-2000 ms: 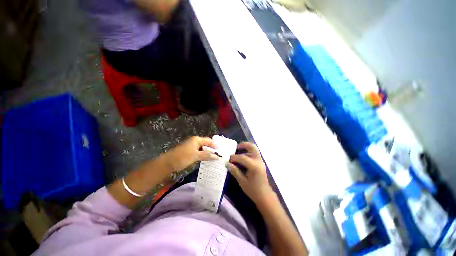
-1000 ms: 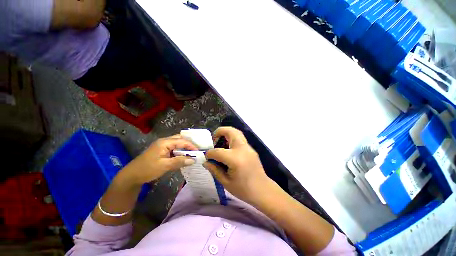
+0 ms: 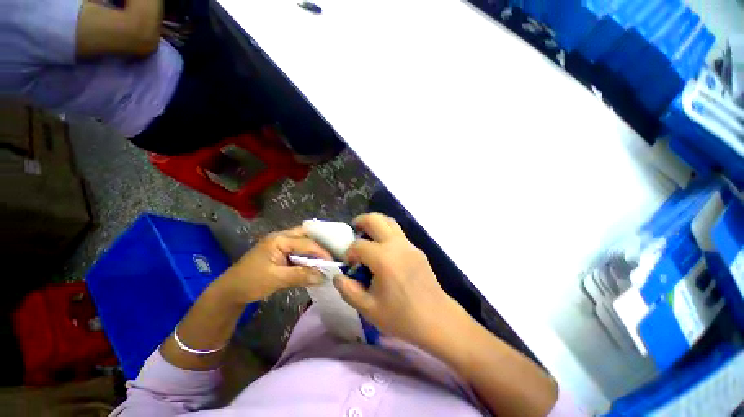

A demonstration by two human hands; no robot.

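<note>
A slim white and blue retail box [image 3: 333, 306] is held over my lap, its white printed back up and its far end between my hands. A rounded white flap [image 3: 330, 235] stands up at that end. My left hand [image 3: 273, 265] grips the left side of the box mouth, with a small white end flap by the thumb. My right hand [image 3: 389, 270] is at the right side of the mouth, fingers bent against it. Something dark shows between its thumb and fingers; I cannot tell what it is.
White bench [image 3: 457, 155] at right, with fanned cartons [image 3: 665, 305], a blue box row [image 3: 632, 49] and a small dark object [image 3: 310, 7]. A coworker's arm [image 3: 122, 31] is at upper left. On the floor are a blue crate [image 3: 155, 285], red stool [image 3: 236, 171] and brown carton [image 3: 37, 187].
The view has swung and moved closer to the bench since the earliest frame. Over the last second, the white flap has tilted and my hands have shifted slightly at the box mouth.
</note>
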